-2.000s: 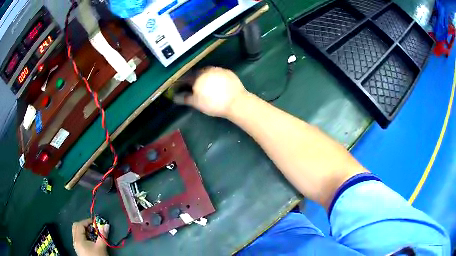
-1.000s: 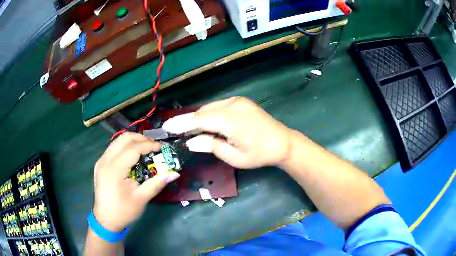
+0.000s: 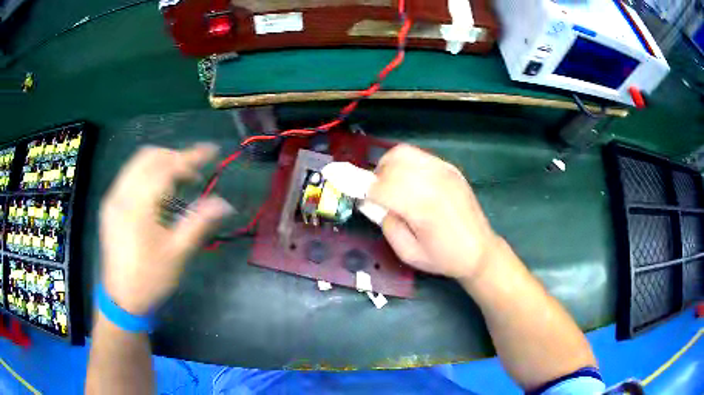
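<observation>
A power supply board [image 3: 327, 202], yellow and green, sits at the opening of the dark-red test fixture [image 3: 282, 258], beside its metal strip [image 3: 292, 202]. My right hand [image 3: 421, 204] has white finger covers on thumb and fingertip and holds the board's right side. My left hand [image 3: 150, 224], blurred, with a bright blue wrist strap [image 3: 122, 310], is left of the fixture with fingers apart; I see nothing in it. The fixture's contacts are hidden under the board and fingers.
Red-black twisted wires [image 3: 340, 116] run down to the fixture's left. A loaded tray [image 3: 76, 231] is left, an empty tray [image 3: 627, 239] right. The shelf [image 3: 324, 75] behind holds the reddish-brown control box [image 3: 309, 31] and white instrument [image 3: 583, 54]. White bits [image 3: 363, 281] lie at the fixture's front edge.
The board went from my left hand onto the fixture, now under my right fingers. My left hand let go and moved left. The camera view has turned left.
</observation>
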